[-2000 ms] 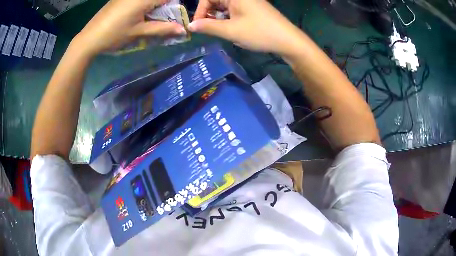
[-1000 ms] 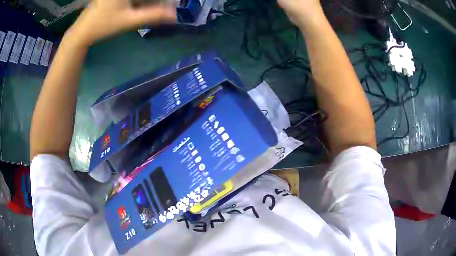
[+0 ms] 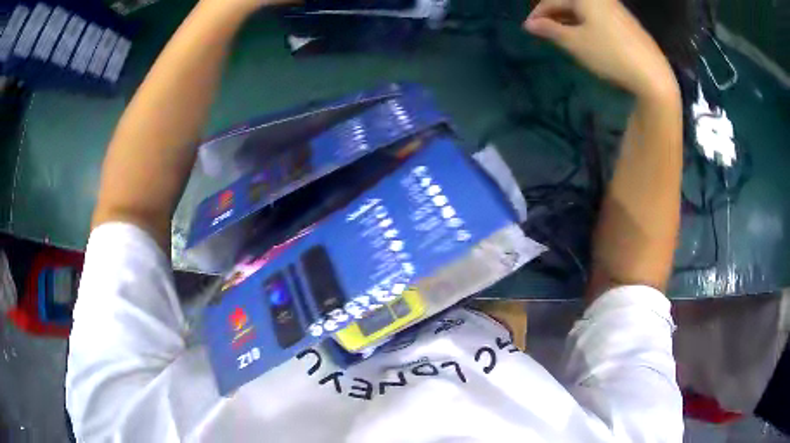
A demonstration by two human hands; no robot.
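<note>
Two open dark blue Z10 retail boxes lie overlapping at the bench edge and against the lap, the front box (image 3: 346, 268) over the rear one (image 3: 329, 151). A phone with a yellow label (image 3: 385, 320), in a whitish sleeve, sticks out under the front box's panel. My right hand (image 3: 576, 26) is at the top right, fingers curled and blurred; whether it holds anything cannot be told. My left forearm runs up to the top edge, and the hand is beyond it. Another dark blue box (image 3: 346, 33) lies at the top centre, cut off by the edge.
Stacked boxes with white labels (image 3: 69, 43) stand at the upper left. A white power strip (image 3: 715, 134) and tangled black cables (image 3: 554, 186) lie on the right of the green bench (image 3: 61, 173). A red and blue object (image 3: 48, 294) is below the bench at left.
Both hands have moved apart from their earlier meeting at the top centre. The left has gone out past the top edge. The view has shifted slightly, moving the boxes right in the picture.
</note>
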